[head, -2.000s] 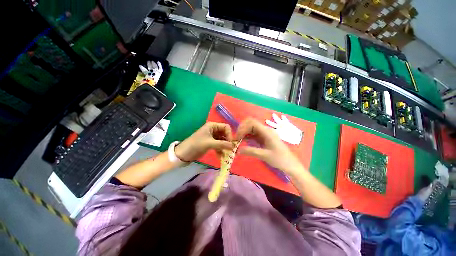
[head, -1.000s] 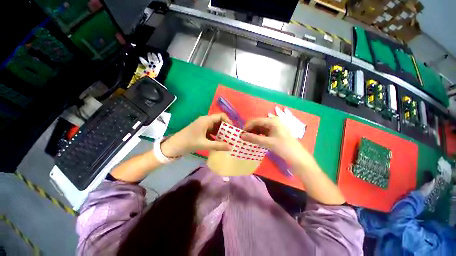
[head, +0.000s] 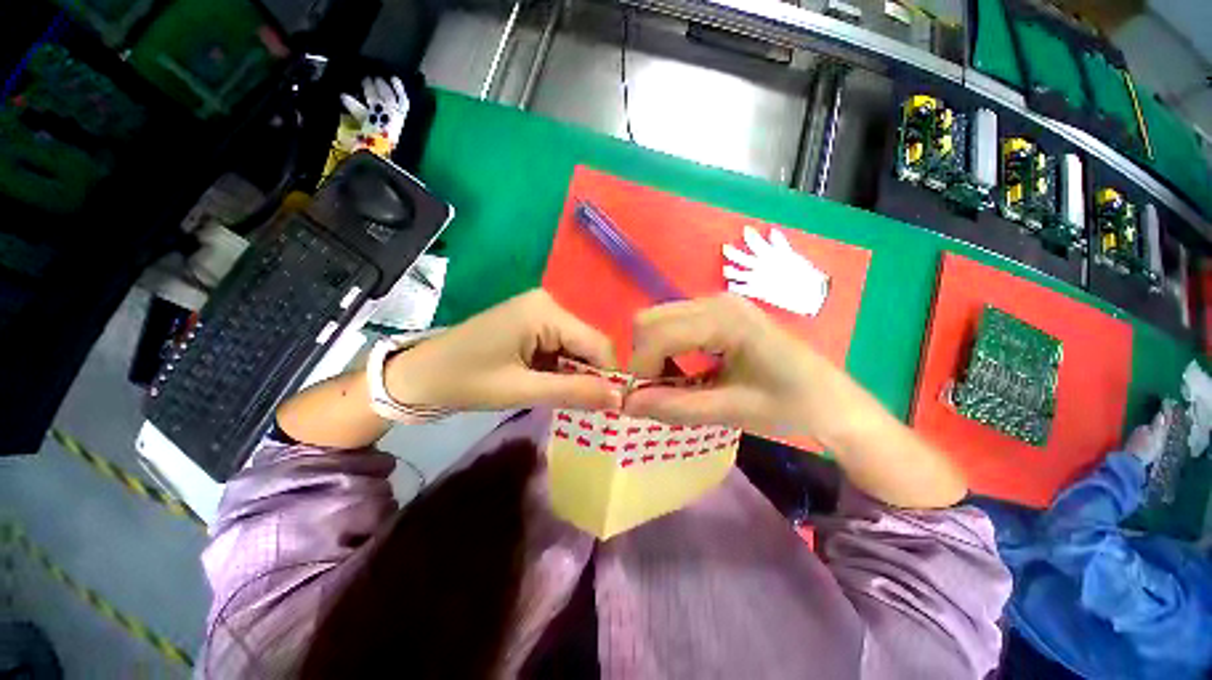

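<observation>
My left hand (head: 518, 356) and my right hand (head: 724, 365) are close together over the near edge of the red mat (head: 598, 272). Both pinch the top edge of a sticker sheet (head: 635, 465) between thumb and fingers. The sheet hangs below the hands, pale yellow and white with rows of small red arrow marks, and has a crease down its middle. Its top edge is partly hidden by my fingers. A see-through purple strip (head: 622, 249) lies on the mat behind my hands, its near part hidden. A white glove (head: 778, 270) lies flat on the mat.
A black keyboard (head: 253, 352) and mouse (head: 374, 201) sit at left. A green circuit board (head: 1010, 375) lies on a second red mat (head: 960, 286). Boards with yellow parts (head: 1031, 190) stand on the conveyor. Another person's blue sleeve (head: 1103, 531) is at lower right.
The sheet was narrow and edge-on, then opened out, and now hangs lower with a crease. My hands have come together at its top edge. The view has shifted, so the bench appears higher.
</observation>
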